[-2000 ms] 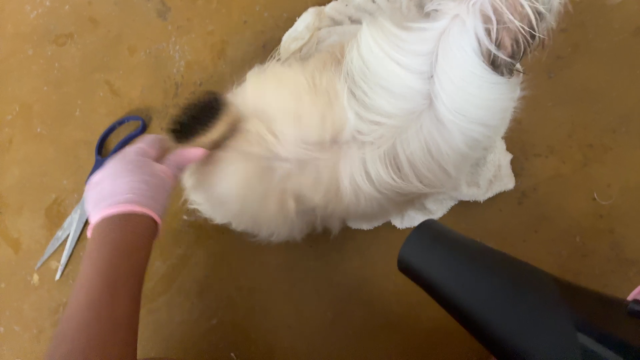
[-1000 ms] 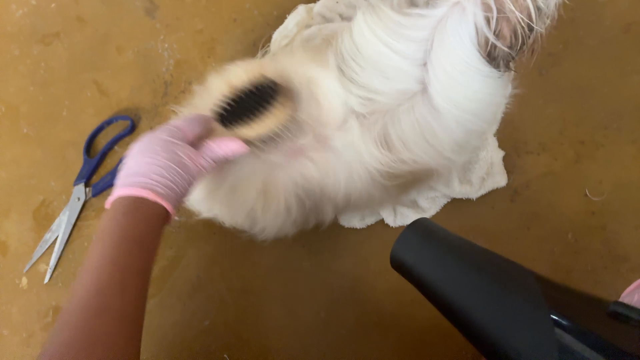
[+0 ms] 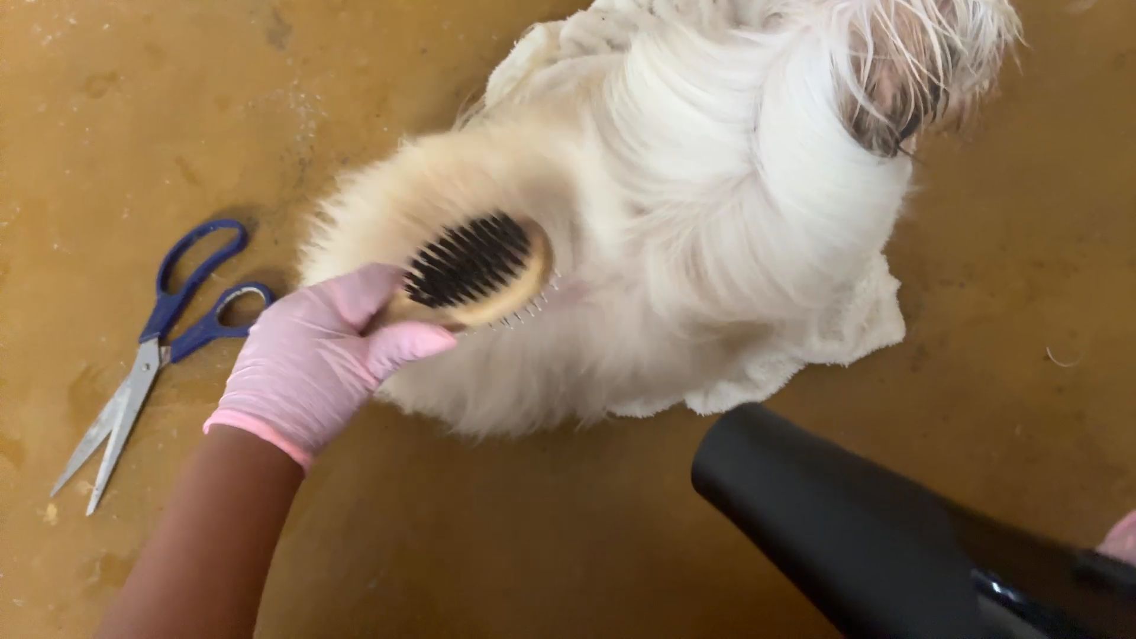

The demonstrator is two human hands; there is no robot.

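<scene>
My left hand [image 3: 315, 355], in a pink glove, grips a two-sided wooden brush [image 3: 475, 271]. Its black bristles face up and its metal pins point down at the coat of a long-haired white and cream dog [image 3: 710, 195]. The dog's fur spreads out around the brush. A black hair dryer [image 3: 825, 515] at the lower right points its nozzle toward the dog. Of my right hand [image 3: 1120, 538] only a pink-gloved bit shows at the right edge, beside the dryer; its fingers and grip are out of view.
Blue-handled scissors [image 3: 151, 355] lie with blades slightly apart on the brown surface [image 3: 497, 541], left of my left hand. A cream towel [image 3: 852, 324] sticks out from under the dog. The dog's head, with damp-looking hair, is at the upper right.
My left hand and the brush have moved right, from near the scissors at the dog's cream-coloured end to farther over its coat. The dryer stays at the lower right.
</scene>
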